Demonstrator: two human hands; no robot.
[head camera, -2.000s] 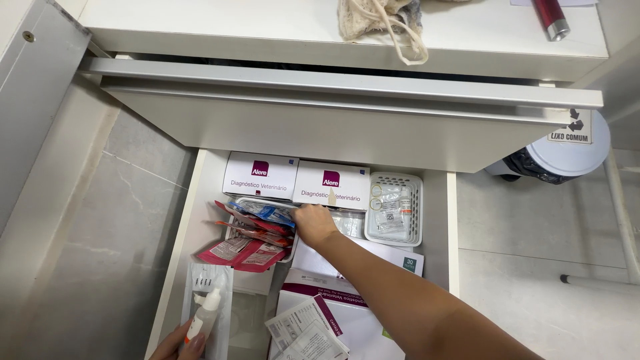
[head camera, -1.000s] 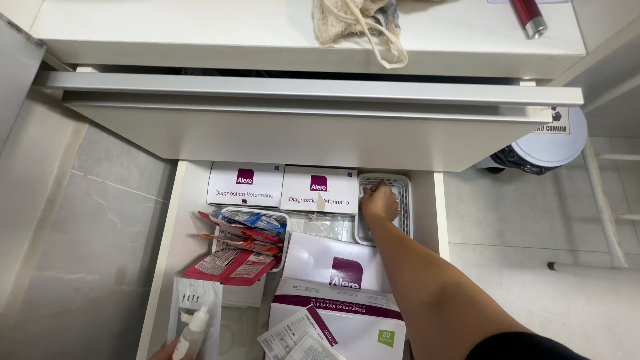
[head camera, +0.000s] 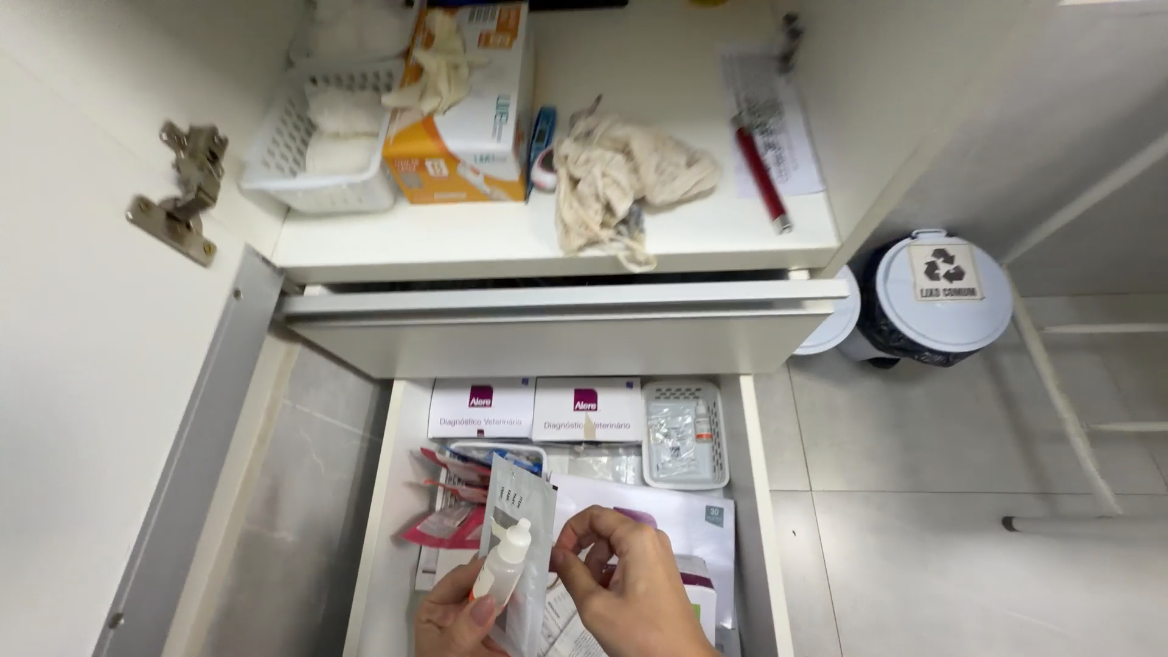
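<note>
My left hand (head camera: 465, 607) holds a small white dropper bottle (head camera: 505, 561) together with a silver-grey foil pouch (head camera: 523, 511) behind it, above the pulled-out drawer. Close to the pouch's right edge is my right hand (head camera: 620, 575), fingers curled and fingertips pinched; whether something thin is between them cannot be told. Below lie red and blue packets (head camera: 456, 520) in a white basket at the left. Two white Alere boxes (head camera: 587, 409) stand at the back, beside a perforated white basket (head camera: 684, 474) with clear packets and a small vial (head camera: 703, 422). Larger boxes and printed papers are partly hidden by my hands.
Above is a partly open drawer (head camera: 566, 342). The shelf (head camera: 438, 242) bears a white basket (head camera: 351, 196) of white rolls, a glove box (head camera: 456, 137), a beige cloth bag (head camera: 620, 173) and a red penlight (head camera: 762, 173). A cabinet door (head camera: 100, 301) stands left, lidded bins (head camera: 944, 315) right.
My right hand has moved from the right-hand basket to beside the pouch. My left hand with bottle and pouch shows higher in view. The view has shifted to take in more of the shelf.
</note>
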